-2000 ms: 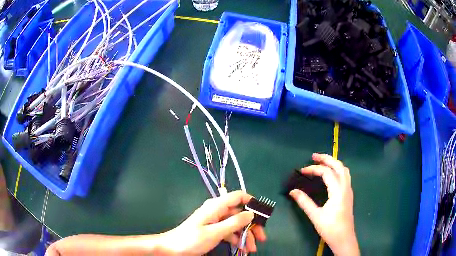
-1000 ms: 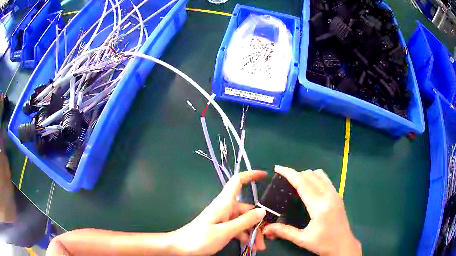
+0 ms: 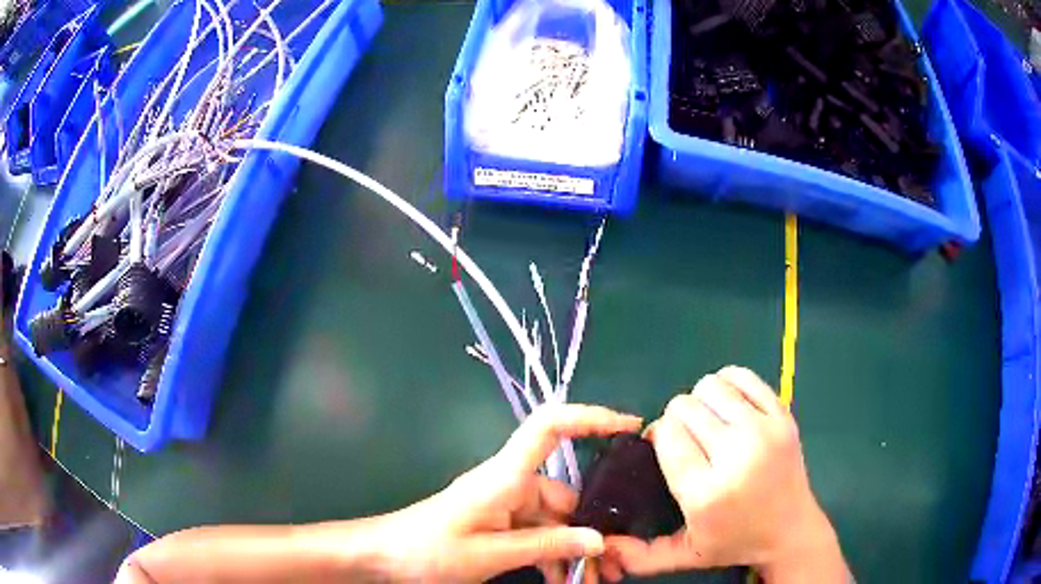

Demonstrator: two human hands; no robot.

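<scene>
A black connector housing [image 3: 622, 491] is held between both hands low in the centre. My left hand [image 3: 514, 491] grips its left side and the wires at it, with thumb and forefinger on its edges. My right hand [image 3: 731, 479] closes around its right side, fingers bent over the top. The metal prongs are hidden. A white cable [image 3: 394, 203] curves from the left bin down to my left hand. Thin wires and a pale sheathed cable [image 3: 489, 342] fan upward from behind my left hand over the green bench.
A large blue bin [image 3: 245, 245] of harnesses is at the left. A small blue bin [image 3: 459, 143] holds a clear bag [image 3: 485, 108] of metal pins. A blue bin [image 3: 799, 203] of black housings stands right of it. Another blue bin [image 3: 1010, 297] runs along the right edge.
My right hand brought a black piece from the right onto the pronged part in my left hand. Its fingers have now curled tighter around it. The bins shifted in view as the camera moved.
</scene>
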